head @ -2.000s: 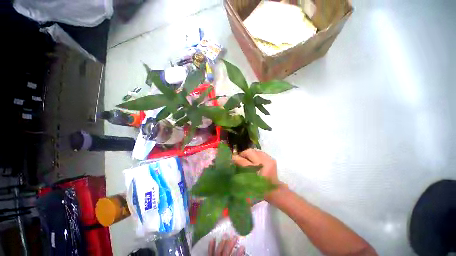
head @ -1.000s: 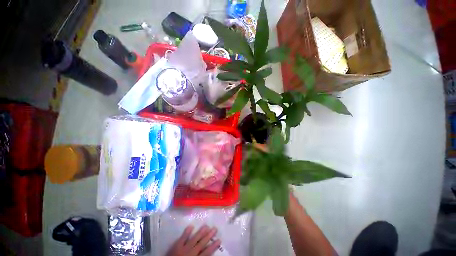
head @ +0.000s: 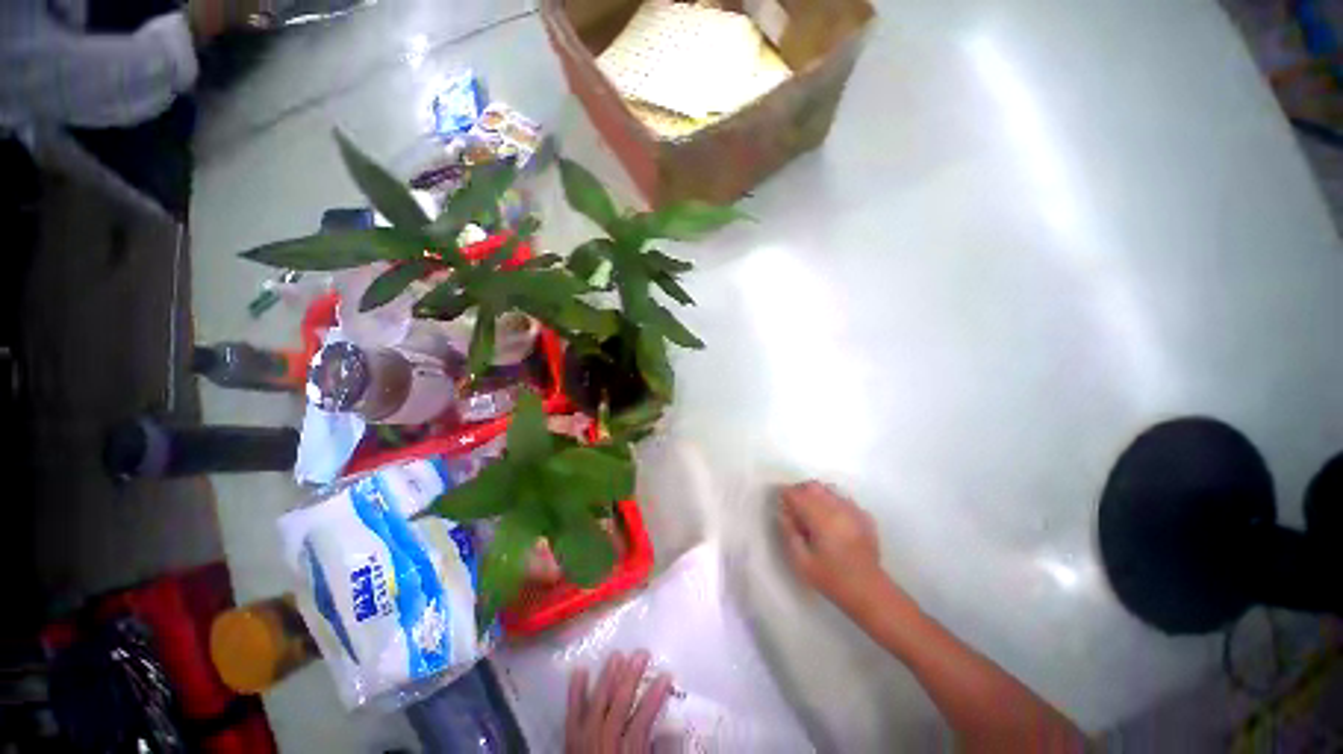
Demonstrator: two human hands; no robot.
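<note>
A white plastic-bagged pack [head: 722, 648] lies on the table at the bottom centre, beside the red basket. My left hand [head: 619, 707] rests on it, palm down with fingers spread, partly cut off by the lower edge. My right hand [head: 832, 538] is on the table to the upper right of the pack, fingers curled; whether they pinch any clear film is too blurred to tell. A potted plant [head: 604, 376] stands beside the basket, clear of my right hand; its leaves overhang the basket.
The red basket [head: 589, 597] holds mixed items. A tissue pack [head: 386, 582], yellow-lidded jar [head: 254, 648] and dark flask [head: 199, 446] are at left. A cardboard box [head: 722, 155] stands at the top, a black round base [head: 1190, 523] at right. Red crates [head: 162, 648] are at lower left.
My right hand has left the plant pot and moved right onto the table. My left hand stays on the white pack. The view has shifted and turned.
</note>
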